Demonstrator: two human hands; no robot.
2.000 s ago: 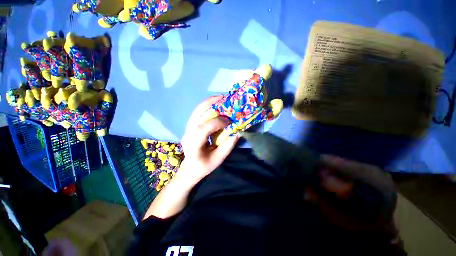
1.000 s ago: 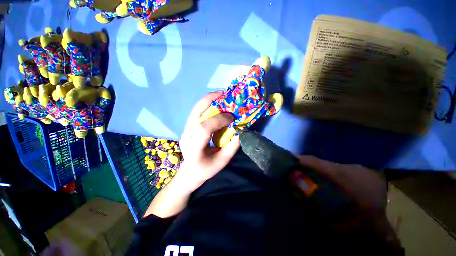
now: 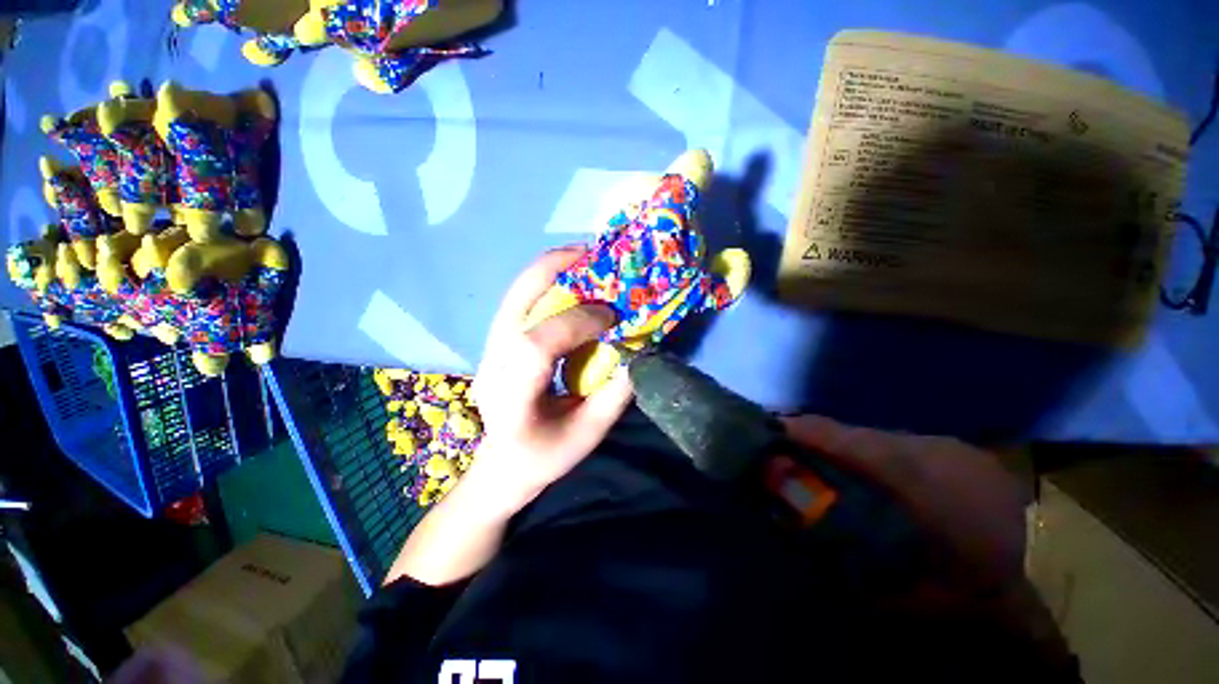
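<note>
My left hand (image 3: 542, 381) holds a yellow plush toy (image 3: 646, 267) in a red, blue and white print outfit, over the table's front edge. My right hand (image 3: 909, 501) is dark and partly in shadow. It is closed around a dark tapered tool that looks like a hot glue gun (image 3: 709, 421), with an orange-red spot on its side. The tool's tip is at the toy's lower edge, close to my left fingers. Whether it touches the cloth cannot be told.
Dressed toys (image 3: 214, 154) stand clustered at the left; more lie at the top. A flattened carton (image 3: 989, 174) lies right, a black cord beside it. A blue basket (image 3: 87, 414), a crate of toys (image 3: 321, 481) and a cardboard box (image 3: 247, 601) are below left.
The tool has shifted slightly left with its tip staying by the toy, and it shows sharper than at first. My left hand keeps its hold on the toy. The whole view has shifted slightly.
</note>
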